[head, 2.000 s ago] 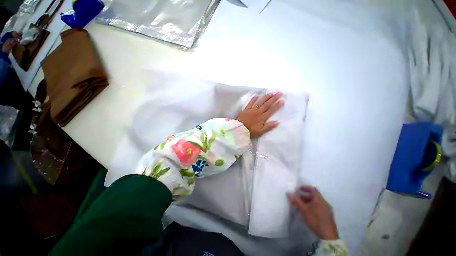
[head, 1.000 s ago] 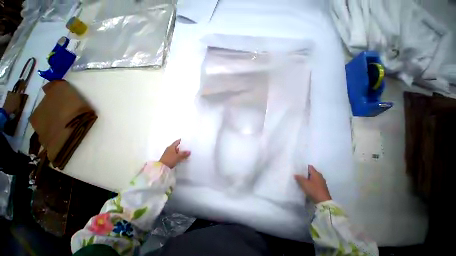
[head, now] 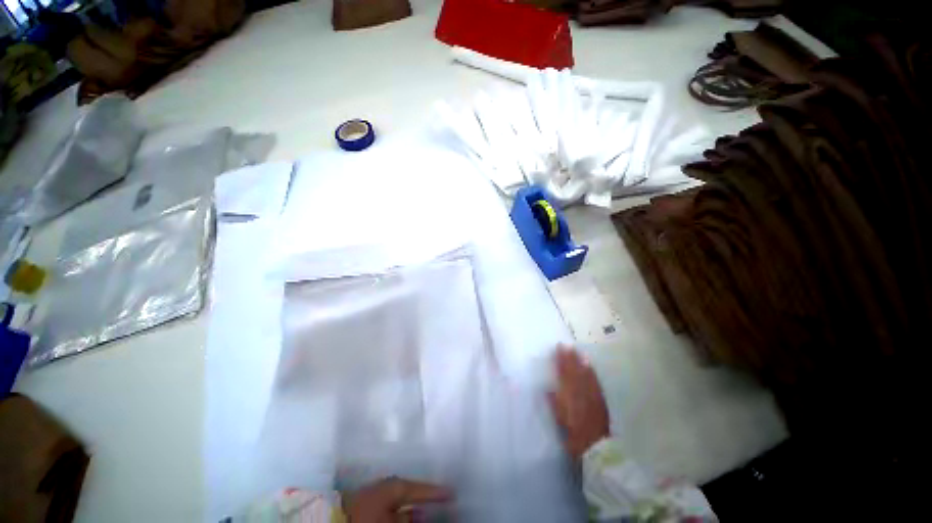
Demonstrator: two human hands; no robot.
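Observation:
White tissue paper [head: 450, 358] is folded around a brown bag, whose colour shows through as a pinkish-brown panel in front of me. More white sheets lie under it. My left hand [head: 393, 501] is at the bottom edge of the picture on the lower part of the wrap, partly cut off and blurred. My right hand [head: 579, 400] lies at the right edge of the tissue, slightly blurred. Whether either hand grips the paper is hard to tell. A blue tape dispenser [head: 548, 233] with a yellow-cored roll stands beyond my right hand.
Barcode sticker sheet [head: 593, 312] near the dispenser. Fanned white strips [head: 572, 133] and a red box [head: 506, 31] behind. Blue tape roll [head: 355, 134] at the back. Clear poly bags [head: 133, 276] at left. Stacked brown bags [head: 746, 235] at right; a brown bag [head: 36, 460] at lower left.
My view has swung toward the far right of the table. The lower tissue is now folded up over the bag handles. My left hand has moved inward onto the wrap.

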